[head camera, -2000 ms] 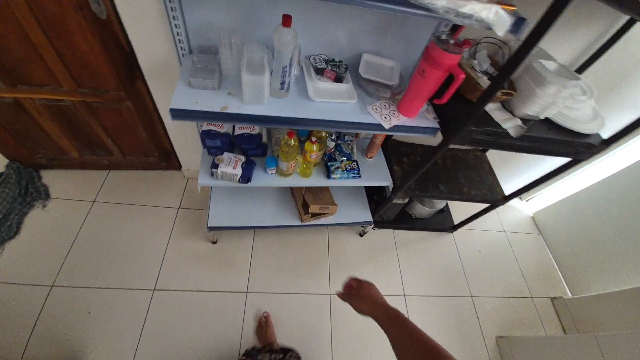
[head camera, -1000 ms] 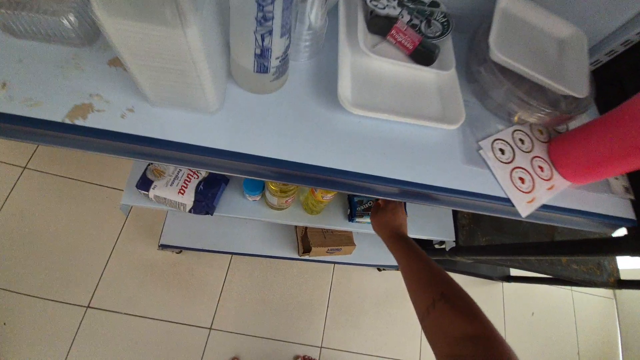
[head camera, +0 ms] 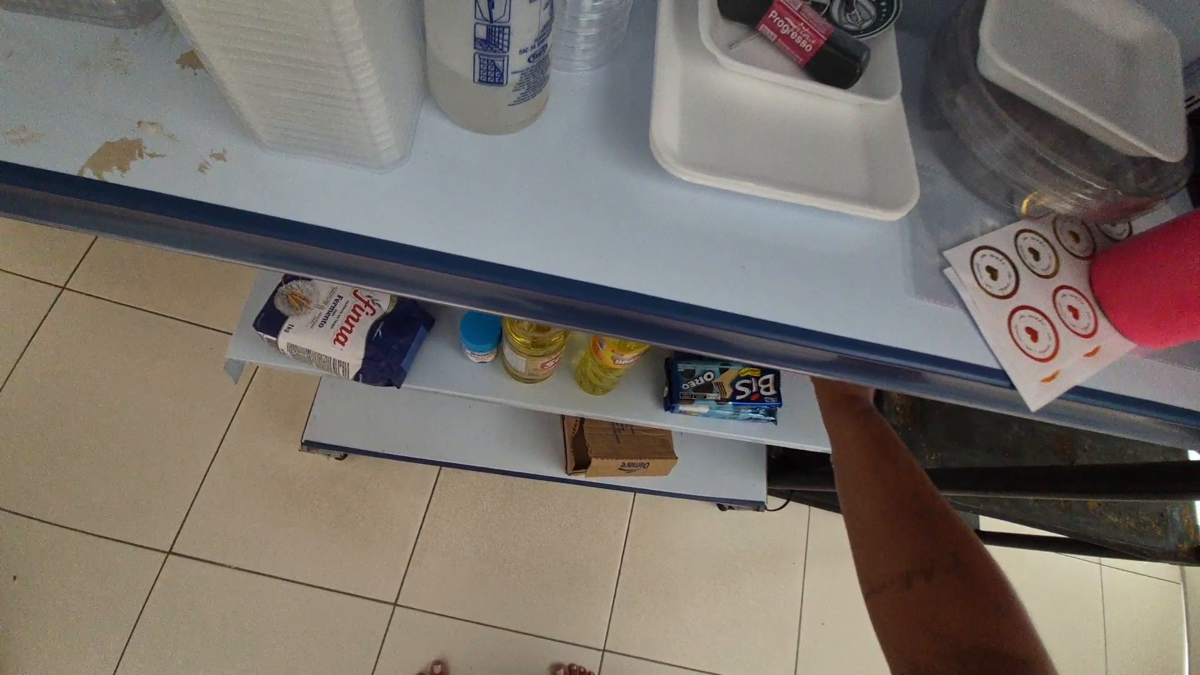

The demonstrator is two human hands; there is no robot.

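My right forearm reaches in from the lower right and passes under the front edge of the upper blue shelf (head camera: 525, 234). The wrist shows just right of a blue Bis Oreo pack (head camera: 722, 386) on the middle shelf; the hand itself is hidden beneath the upper shelf, so its hold cannot be seen. Left of the pack stand a bottle of yellow liquid (head camera: 605, 364), a yellow bottle with a label (head camera: 532, 352) and a blue-capped jar (head camera: 480, 336). A dark blue and white Finna flour bag (head camera: 342, 328) lies at that shelf's left end. My left hand is out of view.
A cardboard box (head camera: 623, 448) rests on the bottom shelf. Up top are stacked clear containers (head camera: 309, 75), a clear bottle (head camera: 492, 66), white foam trays (head camera: 797, 159), a sticker sheet (head camera: 1031, 309) and a pink tumbler (head camera: 1148, 281). A black rack (head camera: 1031, 480) stands at right.
The view has moved in close over the shelves. My right hand, over the floor at first and then at the blue pack, has gone out of sight beneath the upper shelf, right of the pack.
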